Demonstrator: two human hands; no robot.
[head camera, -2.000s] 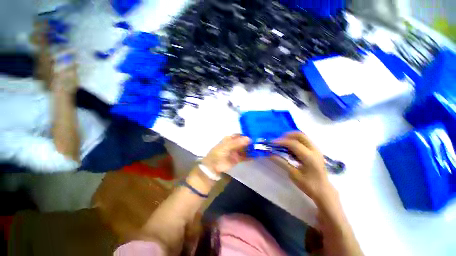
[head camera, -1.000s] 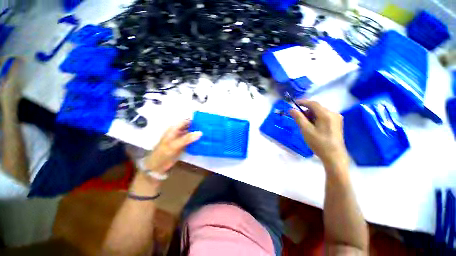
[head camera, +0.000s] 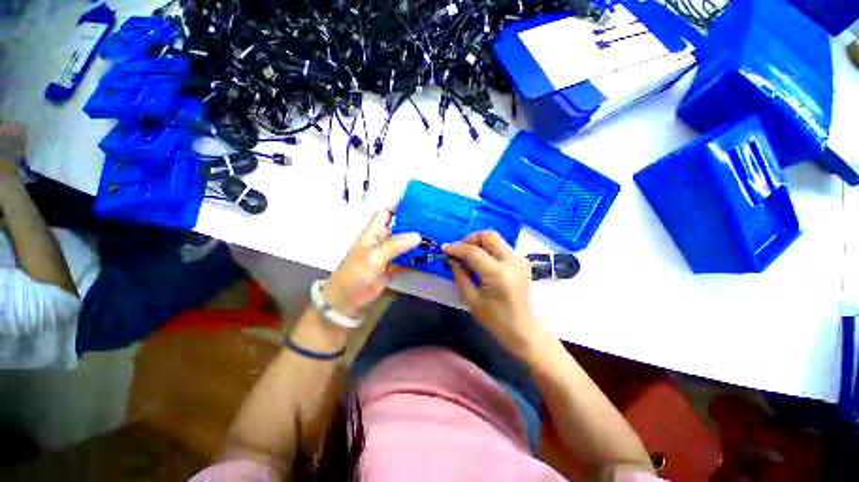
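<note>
My left hand (head camera: 373, 256) holds a thin blue tray (head camera: 446, 216) by its left edge, near the table's front edge. My right hand (head camera: 490, 273) is at the tray's lower part, its fingertips on a small black cable end (head camera: 427, 254) with silvery bits. The fingers hide part of it. A coiled black cable bundle (head camera: 554, 266) sticks out to the right of my right hand. A second blue tray (head camera: 551, 189) with slots and a dotted area lies on the table just behind and right of the held one.
A large black cable pile (head camera: 311, 56) lies at the back. Filled blue trays (head camera: 151, 179) overlap at left. A blue-edged white card stack (head camera: 603, 61) is behind. Nested tray stacks (head camera: 706, 202) stand at right. A person's arm (head camera: 38, 221) is at far left.
My right hand has moved left from the tray on the table to the held tray. The cable end it carried is now at the held tray, and the coil shows beside it.
</note>
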